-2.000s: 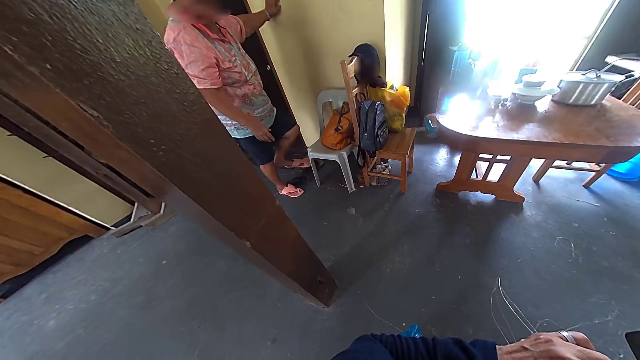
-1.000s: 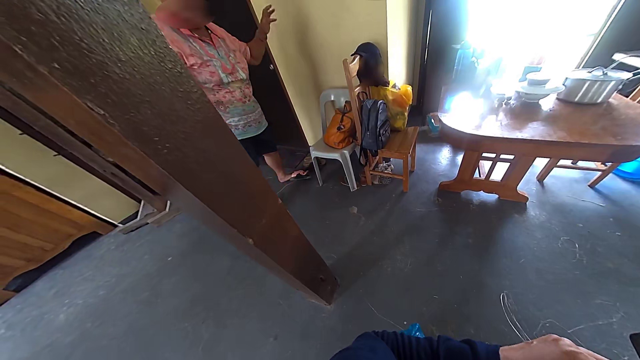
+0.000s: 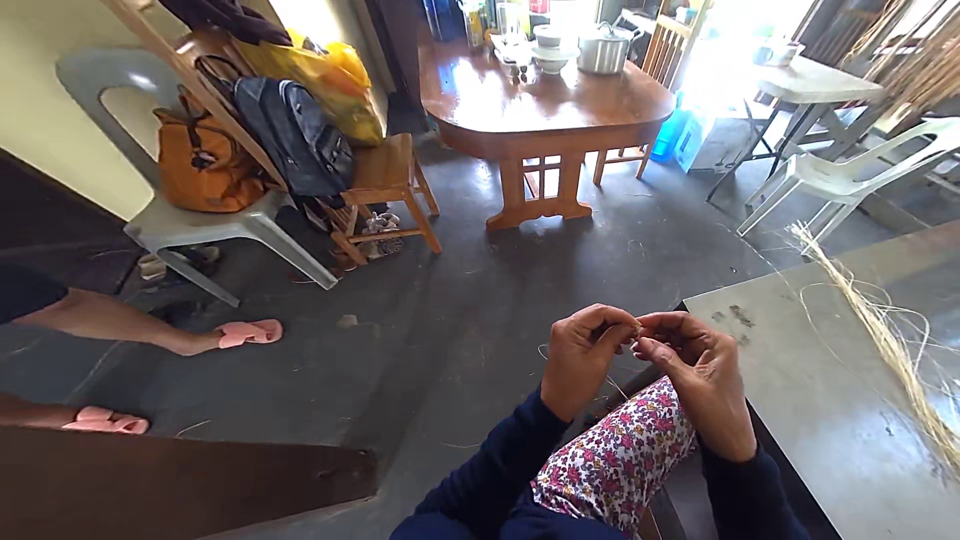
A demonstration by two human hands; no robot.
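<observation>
My left hand [image 3: 589, 358] and my right hand [image 3: 701, 375] meet fingertip to fingertip above my knee in flowered trousers. Between the pinched fingers of both hands is a thin pale fibre strand [image 3: 637, 330]; its ends are hard to follow, though a fine loop shows just left of my left hand. A bundle of long pale plant fibres [image 3: 881, 319] lies on the grey tabletop [image 3: 802, 375] to the right of my right hand, with loose strands curling off it.
A wooden table [image 3: 547, 112] with a metal pot [image 3: 604, 51] and bowls stands ahead. At left are a plastic chair [image 3: 225, 225] with an orange bag [image 3: 206, 161], a wooden chair [image 3: 382, 169] with a backpack, a person's legs in pink slippers [image 3: 251, 332], and a brown beam [image 3: 225, 480].
The view has swung right and down. My two hands are now together at a strand, with the fibre bundle in sight. The person's feet have come closer, past the plastic chair.
</observation>
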